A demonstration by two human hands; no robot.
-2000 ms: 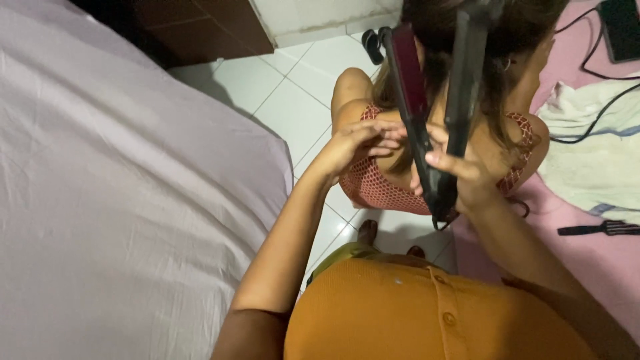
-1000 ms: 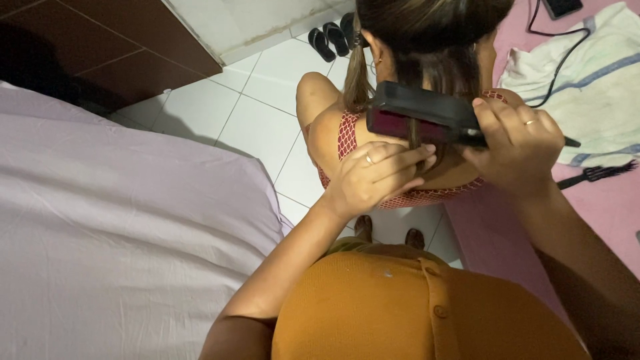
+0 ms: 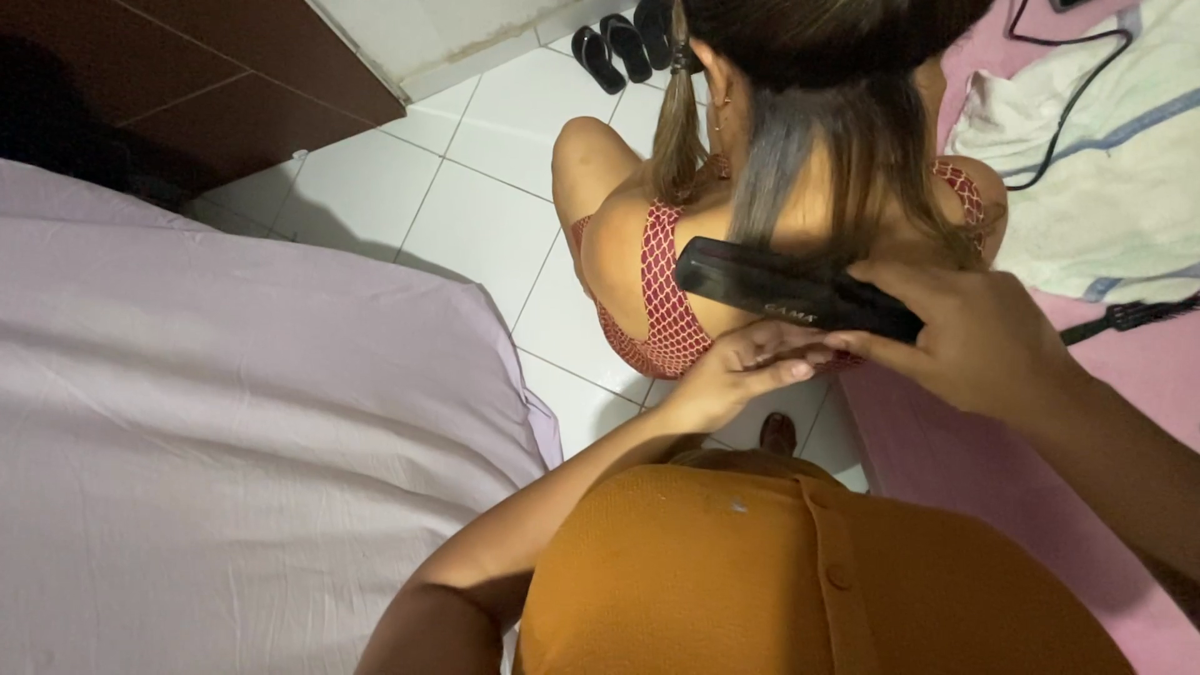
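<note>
A black hair straightener (image 3: 778, 286) lies across the lower ends of a seated person's loose hair (image 3: 816, 178), its plates closed or nearly so. My right hand (image 3: 975, 337) grips it by the handle end. Just under the straightener is my left hand (image 3: 759, 361), palm up with the fingers partly curled; whether it holds hair ends cannot be told. The person sits with their back to me in a red patterned top (image 3: 667, 281). A tied lock of hair (image 3: 680, 141) hangs by the left ear, and the upper hair is gathered above the loose part.
A bed with a pale lilac sheet (image 3: 234, 422) fills the left. On the right, a pink-covered surface (image 3: 994, 525) bears a white towel (image 3: 1106, 206), a black cord (image 3: 1059, 141) and a black comb or brush (image 3: 1125, 319). Black flip-flops (image 3: 609, 52) lie on the tiled floor.
The straightener was open and raised two seconds ago, then lay across the hair near the neck; now it is lower, at the hair ends. My left hand has moved from beside the hair to beneath the straightener.
</note>
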